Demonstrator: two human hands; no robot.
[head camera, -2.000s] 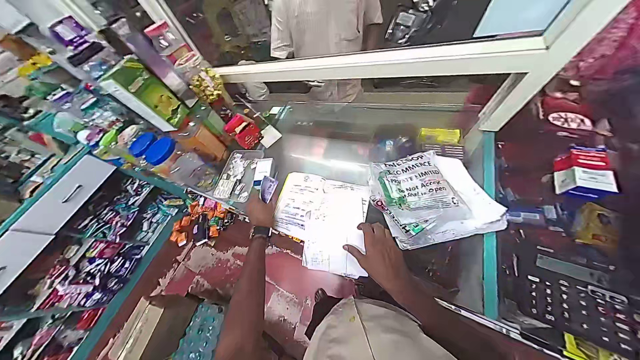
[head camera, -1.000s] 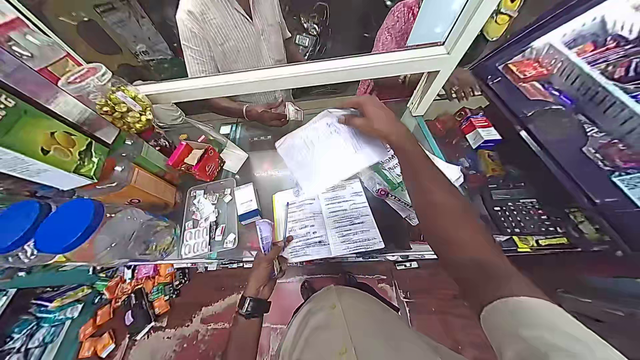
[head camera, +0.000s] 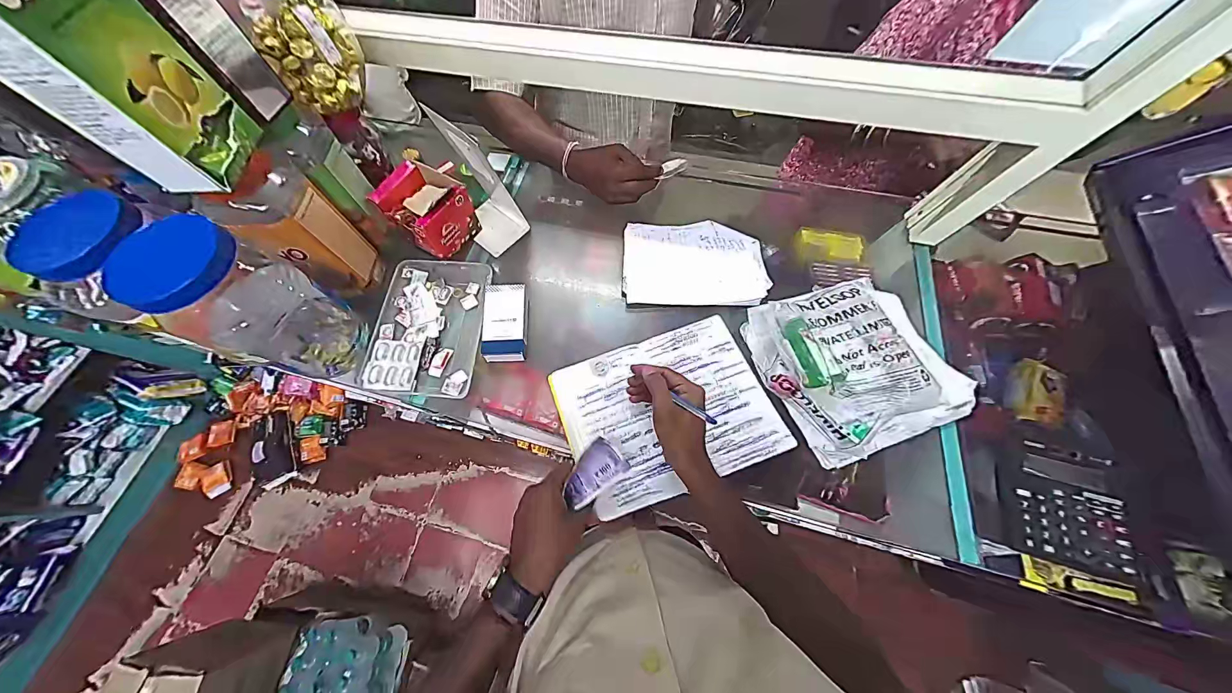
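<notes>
An open notebook (head camera: 741, 423) with handwritten lines lies tilted on the glass counter (head camera: 568, 279). Over its left page, my right hand (head camera: 669, 399) grips a blue pen (head camera: 695, 408). At the notebook's lower left corner, my left hand (head camera: 551, 515) holds a purple banknote (head camera: 597, 472); a dark watch (head camera: 515, 599) is on that wrist. A stack of loose papers (head camera: 695, 265) rests beyond the notebook. To its right are a printed plastic packet (head camera: 857, 356) and white sheets under it. Left of the notebook stand a blue and white box (head camera: 504, 322) and a clear tray (head camera: 472, 371) with blister packs.
Across the counter, a person's hand (head camera: 616, 173) holds something small and pale below the white window frame (head camera: 731, 72). Blue-lidded jars (head camera: 173, 265), a red box (head camera: 428, 207) and a candy jar (head camera: 308, 58) stand at left. A calculator (head camera: 1073, 520) sits at right.
My right hand has let go of the papers, which now lie at the back of the counter, and has taken hold of a pen. My left hand still holds the banknote.
</notes>
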